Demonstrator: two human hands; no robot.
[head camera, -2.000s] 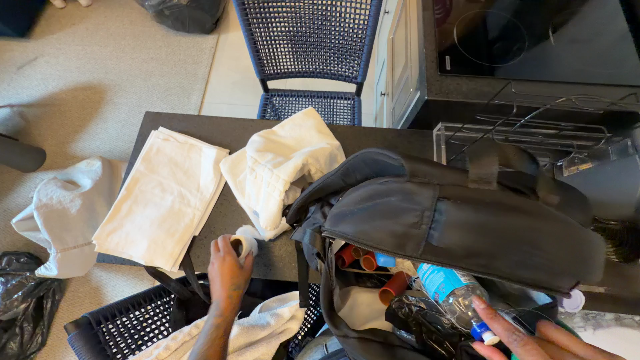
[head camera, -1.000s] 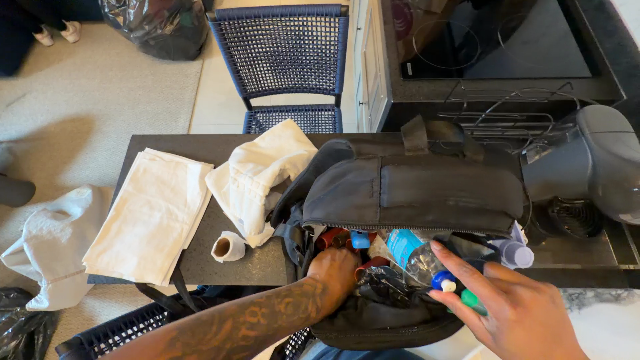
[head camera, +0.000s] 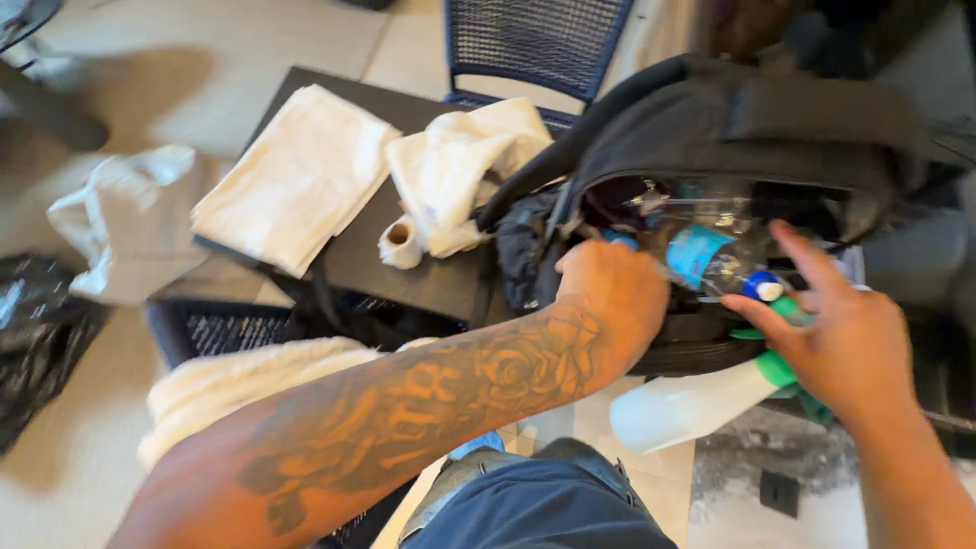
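Note:
A black backpack (head camera: 823, 160) lies unzipped on the dark table. My left hand (head camera: 614, 293) reaches into its opening; its fingertips are hidden, so what they touch cannot be told. Beside it lies a clear plastic bottle with a blue label (head camera: 698, 255) and a blue cap. My right hand (head camera: 846, 335) has thumb and index finger spread around the cap end, its other fingers curled near a green spray head. A white spray bottle (head camera: 686, 408) with a green collar hangs below that hand. Left of the backpack are a small paper roll (head camera: 400, 240), a crumpled white cloth (head camera: 465, 168) and folded white cloths (head camera: 297, 175).
A blue woven chair (head camera: 534, 46) stands behind the table (head camera: 381, 282). Another chair (head camera: 236, 332) at the near side bears a cream towel (head camera: 252, 381). A white plastic bag (head camera: 122, 213) and a black plastic bag (head camera: 38, 328) lie on the floor at left.
My left hand went from the paper roll, two seconds ago, into the backpack and remains there. The white spray bottle has come into sight below my right hand. The view has shifted and tilted.

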